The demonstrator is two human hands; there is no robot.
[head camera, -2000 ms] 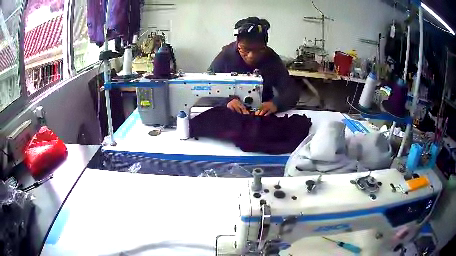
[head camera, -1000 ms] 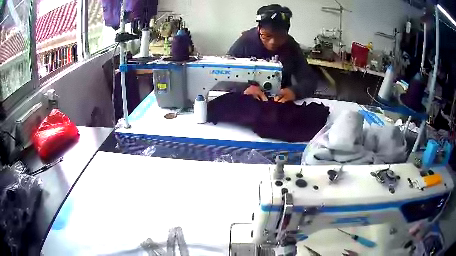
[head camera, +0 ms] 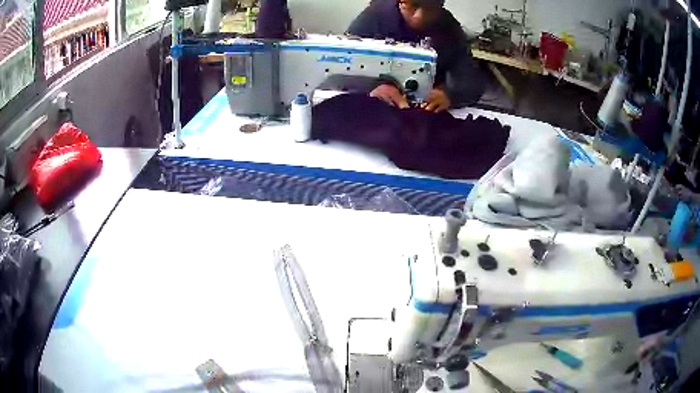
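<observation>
A long narrow grey strip [head camera: 303,307], which looks like a zipper or tape, lies on the white tabletop left of the near machine. It runs down to the bottom edge of the picture. A second short grey end [head camera: 211,373] shows at the bottom edge, left of the strip. The white near lockstitch machine [head camera: 537,284] with a blue stripe stands at the lower right. Its needle area is at the bottom and is hard to make out. Neither of my hands is in the picture.
A person [head camera: 430,46] opposite holds dark purple cloth [head camera: 422,138] at another machine [head camera: 338,69]. A grey garment pile [head camera: 545,184] lies behind the near machine. A red plastic bag [head camera: 65,165] is on the left side table. A teal-handled tool [head camera: 564,355] and metal tools lie below the machine arm.
The view has tilted down, so the scene sits higher. The grey strip, low at the bottom edge a second ago, now shows at greater length, with a second end to its left.
</observation>
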